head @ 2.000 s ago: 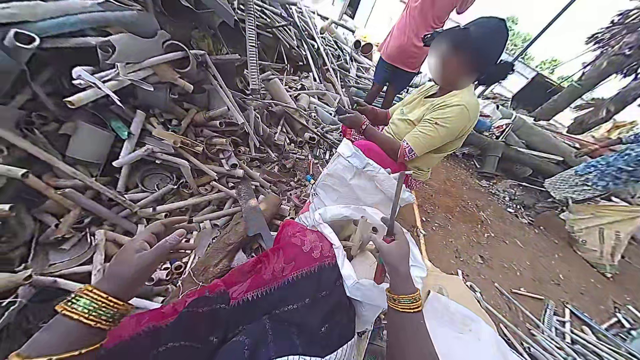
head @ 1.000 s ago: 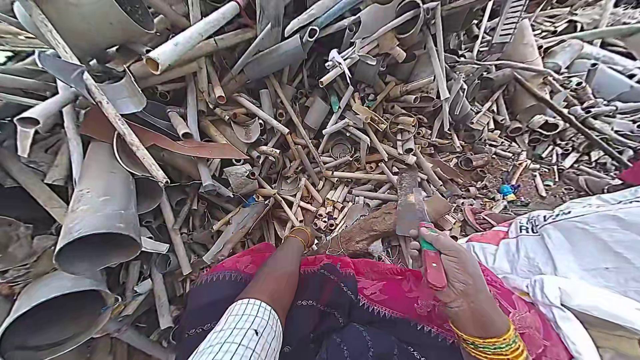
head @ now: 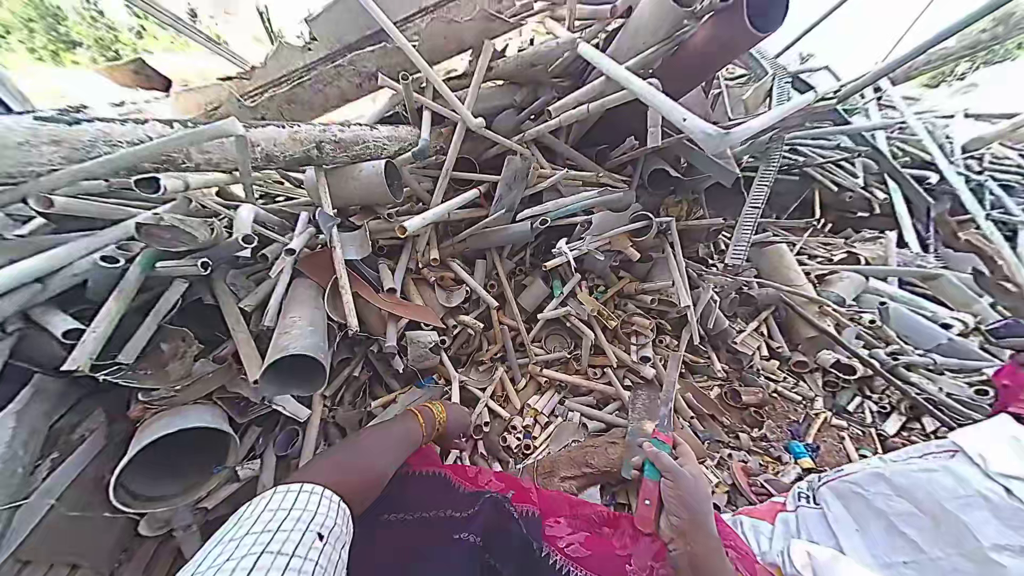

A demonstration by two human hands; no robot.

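My right hand [head: 680,488], low and right of centre, grips the red and green handle of a hand saw [head: 670,392], whose narrow blade points up. Behind it a wide, rusty metal blade [head: 640,420] stands beside a brown log [head: 580,464]; where that blade is fixed is hidden. My left hand [head: 454,424] reaches down at the near edge of a heap of cut plastic pipes [head: 552,400]. Its fingers are mostly hidden, so whether it holds a piece is not visible. Yellow bangles [head: 430,420] circle the left wrist. Patterned pink and dark cloth [head: 480,520] covers my lap.
Long pipes [head: 656,100] stick out across the back of the heap. Wide grey pipe sections [head: 174,458] lie at the left. A white woven sack [head: 896,504] is at the lower right, with a blue scrap [head: 800,454] near it. A ladder-like strip [head: 756,200] leans farther back.
The view has swung left from the seated co-worker to the pipe heap. My left hand, earlier raised with fingers apart, is now down at the pipes. The saw remains in my right hand.
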